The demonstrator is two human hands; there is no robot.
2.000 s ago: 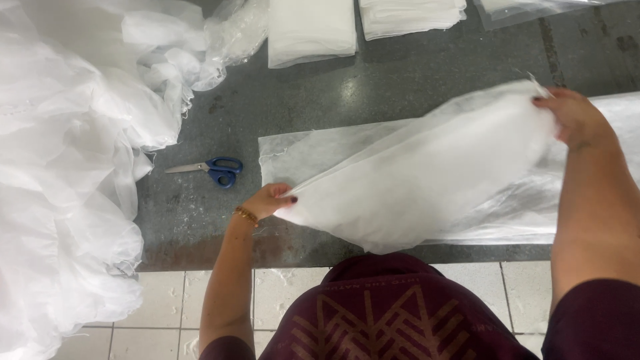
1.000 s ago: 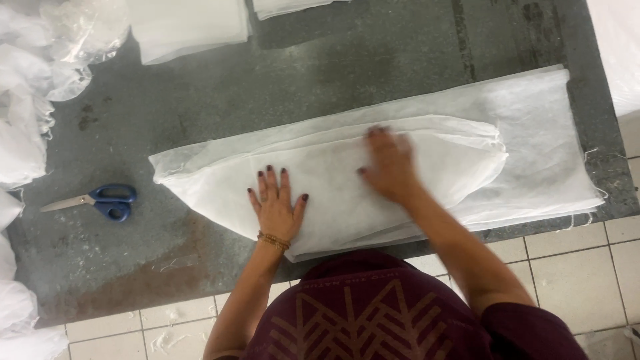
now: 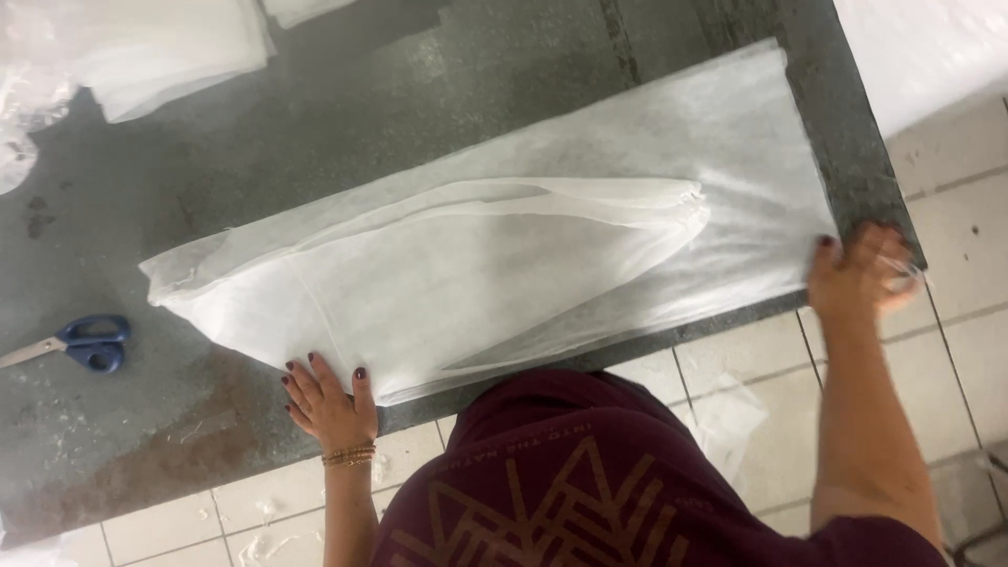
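Observation:
A long piece of thin white fabric (image 3: 630, 118) lies flat along the table's near edge, and a folded white mesh piece (image 3: 425, 268) with gathered ends rests on it. My left hand (image 3: 331, 402), fingers spread, touches the near edge of the white material at the left. At the lower right corner of the fabric, my right hand (image 3: 866, 272) has its thumb near the fabric's edge; it is blurred, with loose white threads at its fingers, and its hold cannot be told. Blue-handled scissors (image 3: 90, 342) lie to the left of the fabric.
The grey table (image 3: 472, 71) has its right corner beside my right hand. A stack of white fabric (image 3: 173, 55) sits at the upper left, near clear plastic (image 3: 31, 94). More white material (image 3: 937, 55) is beyond the right edge. Scraps (image 3: 724, 425) lie on the tiled floor.
My right hand has gone from the middle of the mesh piece to the fabric's right corner. My left hand has slid to the near edge. Two seconds ago both hands held the mesh piece up.

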